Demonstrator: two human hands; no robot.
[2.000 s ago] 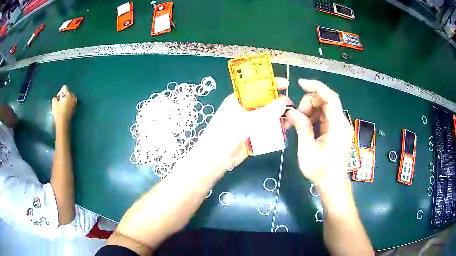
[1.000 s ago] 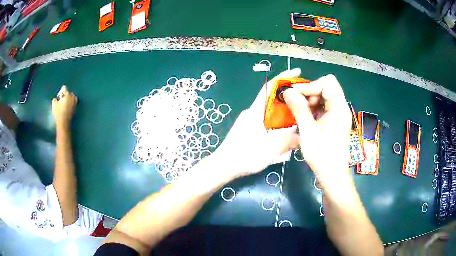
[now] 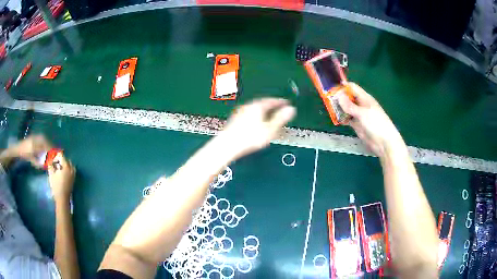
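My right hand [image 3: 373, 117] holds an orange-edged phone [image 3: 329, 86] by its lower keypad end, screen up, tilted over the green belt. My left hand [image 3: 259, 124] is over the worn metal strip, fingers bent and a little apart from the thumb, with nothing seen in it. A small blurred pale piece [image 3: 294, 87] shows on or above the belt just beyond it. Two phones, backs up with white rectangles, lie on the belt: one ahead of my left hand [image 3: 225, 77], one farther left [image 3: 125, 79]. A dark phone [image 3: 308, 52] lies partly behind the held one.
A heap of white rings [image 3: 204, 245] lies partly under my left forearm. Phones lie screen up at lower right [image 3: 343, 231], one partly hidden by my right forearm. Black rows [image 3: 482, 229] stand at far right. A neighbouring worker's hands [image 3: 61, 177] hold a red-orange piece at left.
The view has shifted towards the belt. My hands have parted and moved forward; the orange phone formerly held between both, back up, is gone from my left hand. My right hand now holds a phone screen up.
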